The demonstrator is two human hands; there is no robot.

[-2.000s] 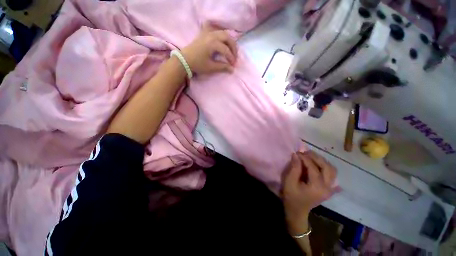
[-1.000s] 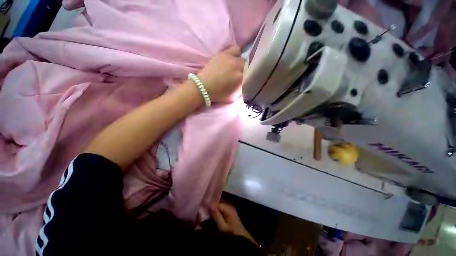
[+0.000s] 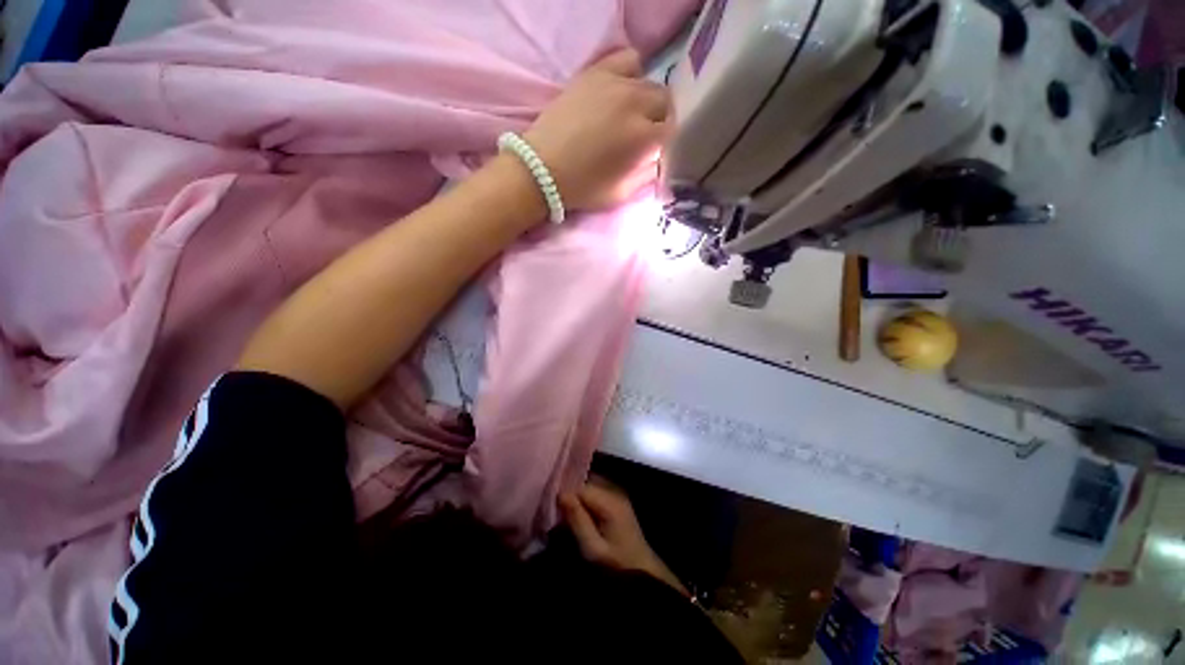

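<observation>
Pink fabric (image 3: 552, 351) lies over the table's left part and runs under the lit end of the white sewing machine head (image 3: 806, 117). My left hand (image 3: 604, 130) presses on the fabric beside the needle area, its fingertips partly hidden by the machine head. My right hand (image 3: 607, 522) is at the table's front edge, thumb and fingers closed on the fabric's near edge. The needle area is overexposed, so the needle itself cannot be made out.
A brown wooden handle (image 3: 850, 308), a yellow ball-like object (image 3: 917, 339) and a partly hidden phone (image 3: 904, 279) lie under the machine arm. A printed ruler (image 3: 793, 451) runs along the table front. A blue crate (image 3: 851, 629) with pink pieces stands below at the right.
Both hands and the fabric have moved left, and the fabric now lies at the needle area. My right hand has come down to the table's front edge. The camera view has shifted.
</observation>
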